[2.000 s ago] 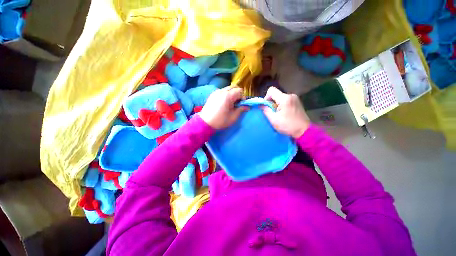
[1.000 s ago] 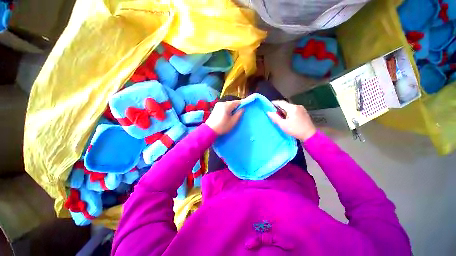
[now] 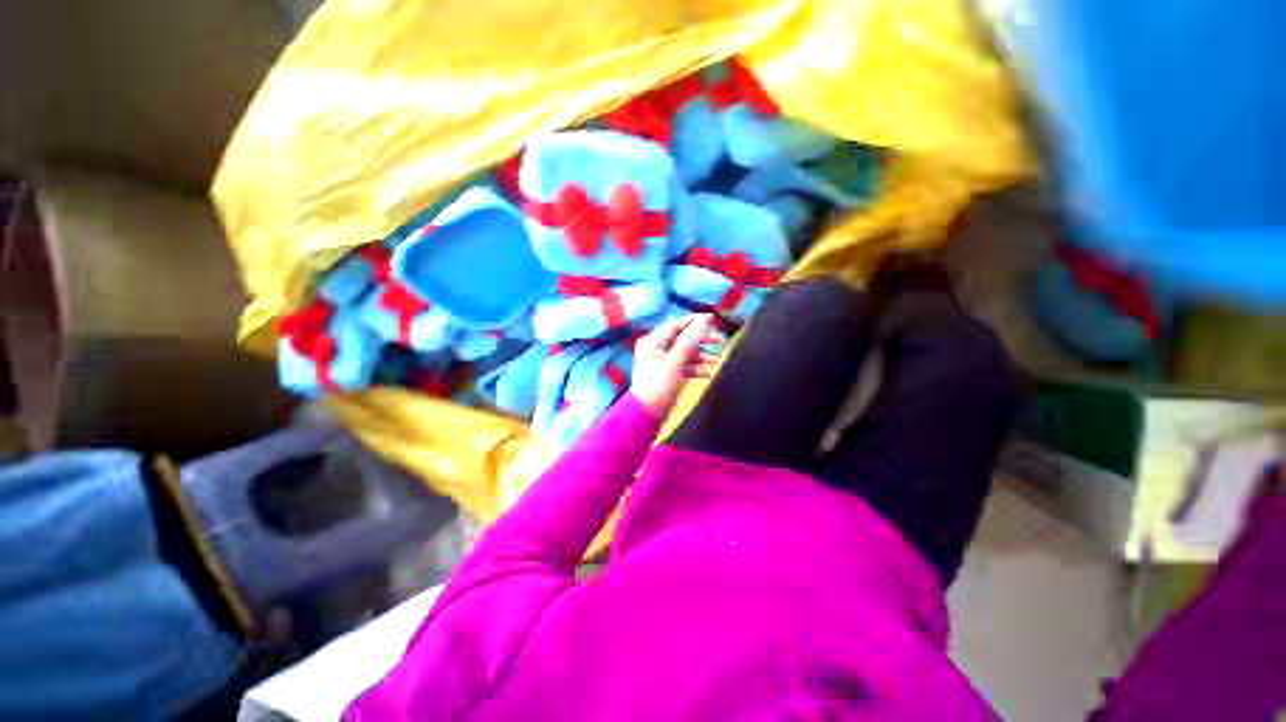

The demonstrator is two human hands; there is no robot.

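Observation:
My left hand (image 3: 674, 363) is over the lower edge of the near yellow bag (image 3: 409, 88), fingers curled beside the plush pieces; whether it holds anything is unclear. The bag is full of blue plush pieces, one with a red bow (image 3: 599, 205) facing up and one showing its blue tray side (image 3: 477, 258). A large, blurred blue plush piece (image 3: 1178, 134) fills the top right corner, close to the camera. My right hand is not in view; only part of the magenta sleeve shows at the lower right edge.
The tool box (image 3: 1178, 473) is at the right edge, partly cut off. Another blue piece with red (image 3: 1093, 303) lies behind my knees. At lower left are a grey plastic object with a hole (image 3: 261, 480), blue fabric (image 3: 106, 578) and a white surface (image 3: 339, 666). Brown cartons (image 3: 141, 282) stand left.
The view has swung left. My left hand has let go of the plush piece on my lap and moved to the bag. My right hand has left the view; a blue piece now looms at upper right.

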